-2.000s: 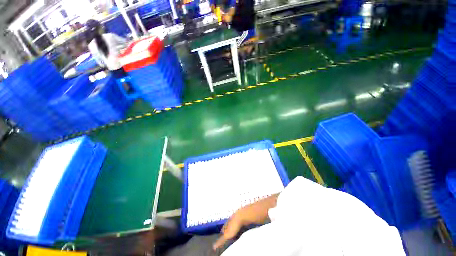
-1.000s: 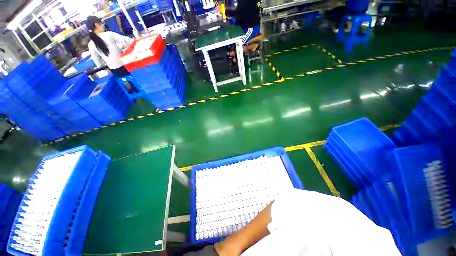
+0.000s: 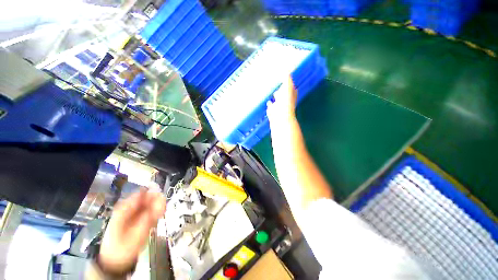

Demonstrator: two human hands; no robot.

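A blue tray (image 3: 248, 136) full of white plastic housings (image 3: 254, 82) stands on a green-topped table, beyond the machine. My right hand (image 3: 284, 101) is at the tray's near side, over its wall and the edge of the white rows. It is overexposed, and its fingertips and anything in them cannot be made out. My left hand (image 3: 131, 229) is raised at the lower left, beside the silver collar of the press head (image 3: 98, 188). It is blurred, and I cannot tell whether it holds anything.
The machine base has silver fixture blocks (image 3: 185, 213), a yellow bar (image 3: 218, 185), a green button (image 3: 262, 237), a red button (image 3: 230, 270) and cardboard (image 3: 268, 268). Another tray of housings (image 3: 437, 219) is at the lower right. Stacked blue trays (image 3: 188, 46) stand behind the table.
The view has swung left from the floor and trays to the machine. My right hand has left the tray in front and is now at the other tray. My left hand has come into clear view.
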